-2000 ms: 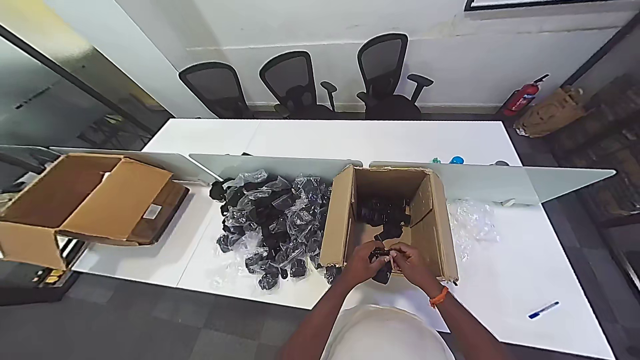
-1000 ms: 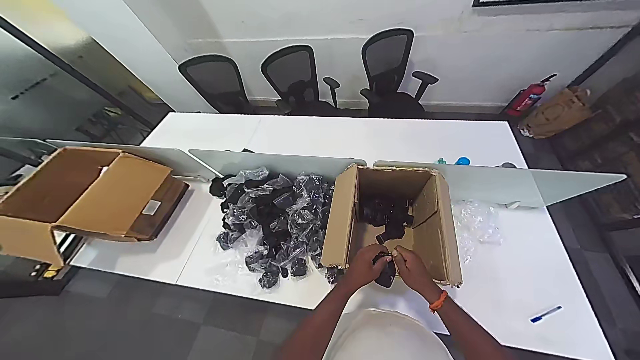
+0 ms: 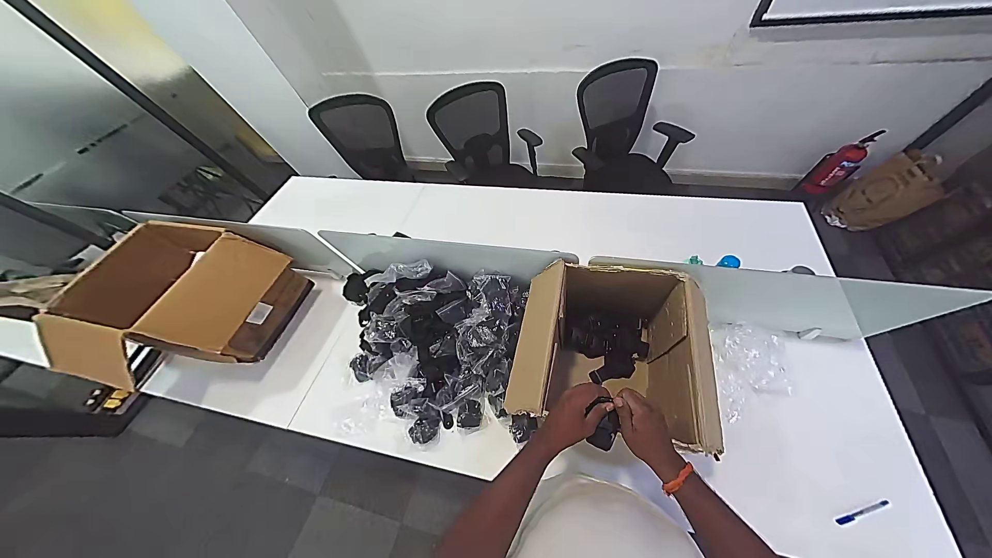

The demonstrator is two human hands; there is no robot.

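My left hand (image 3: 572, 418) and my right hand (image 3: 645, 428) meet at the near edge of an open cardboard box (image 3: 535, 349). Between them they grip a small black item (image 3: 604, 431), with a thin black strap or cord at the fingertips; its exact kind cannot be told. Inside the box lie several black items (image 3: 608, 341). Left of the box is a heap of black items in clear plastic bags (image 3: 442, 341). Crumpled clear plastic (image 3: 745, 364) lies to the right of the box.
A second open cardboard box (image 3: 194, 294) stands at the far left of the white table (image 3: 845, 442). A blue pen (image 3: 862, 512) lies near the right edge. Glass dividers (image 3: 759, 298) run behind the boxes. Mesh chairs (image 3: 473, 132) and a fire extinguisher (image 3: 837, 167) are beyond.
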